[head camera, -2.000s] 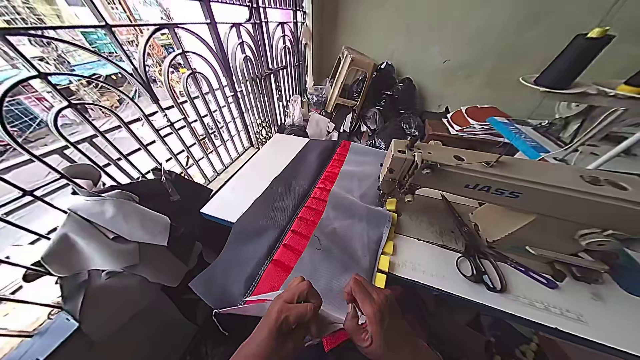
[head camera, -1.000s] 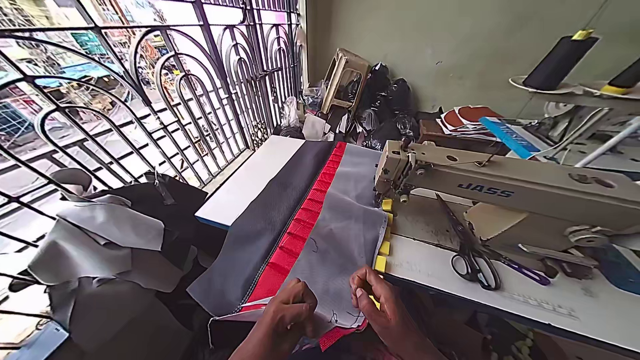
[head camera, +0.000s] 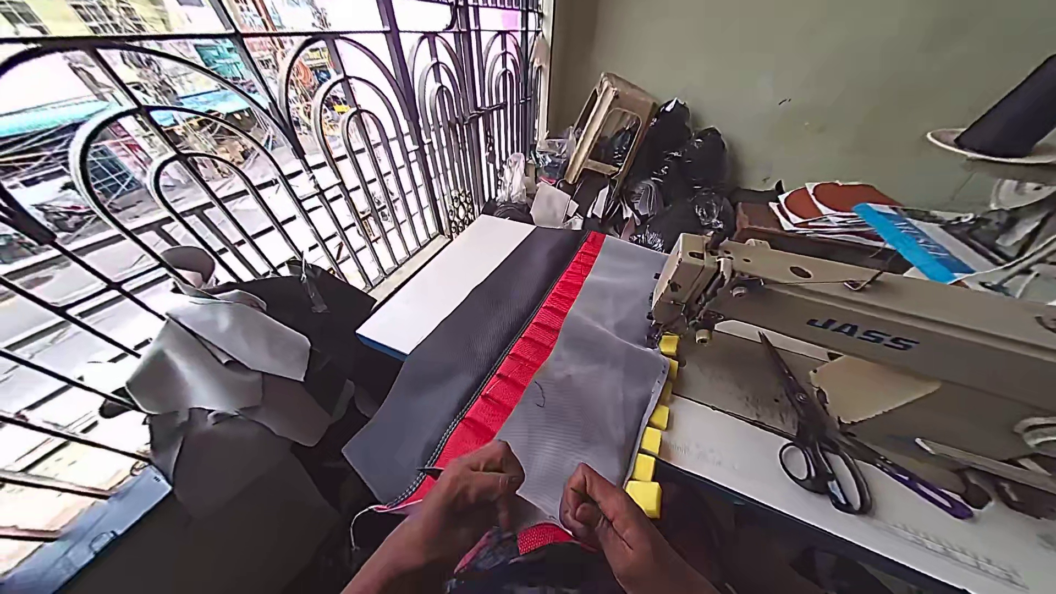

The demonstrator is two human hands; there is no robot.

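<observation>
A sewn panel lies across the white sewing table: dark grey fabric [head camera: 462, 346], a pleated red strip [head camera: 528, 346] along a stitched seam, and light grey fabric [head camera: 569, 396]. Yellow tabs [head camera: 649, 441] show along its right edge. My left hand [head camera: 478, 487] is over the near end of the red strip, fingers curled, with a small dark pointed thing showing at them. Close to its right, my right hand [head camera: 606, 516] is curled at the near edge of the light grey fabric. What its fingers hold, if anything, is hidden.
An industrial sewing machine [head camera: 866, 322] stands on the right, black-handled scissors [head camera: 817, 462] and a purple-handled tool [head camera: 924, 488] beside it. Grey fabric pieces [head camera: 239, 355] are heaped at left by the window grille [head camera: 355, 124]. A stool [head camera: 610, 124] and black bags [head camera: 701, 157] stand behind.
My left hand has moved from the near edge up over the red strip, and the dark pointed thing now shows at its fingers. The panel lies about where it was.
</observation>
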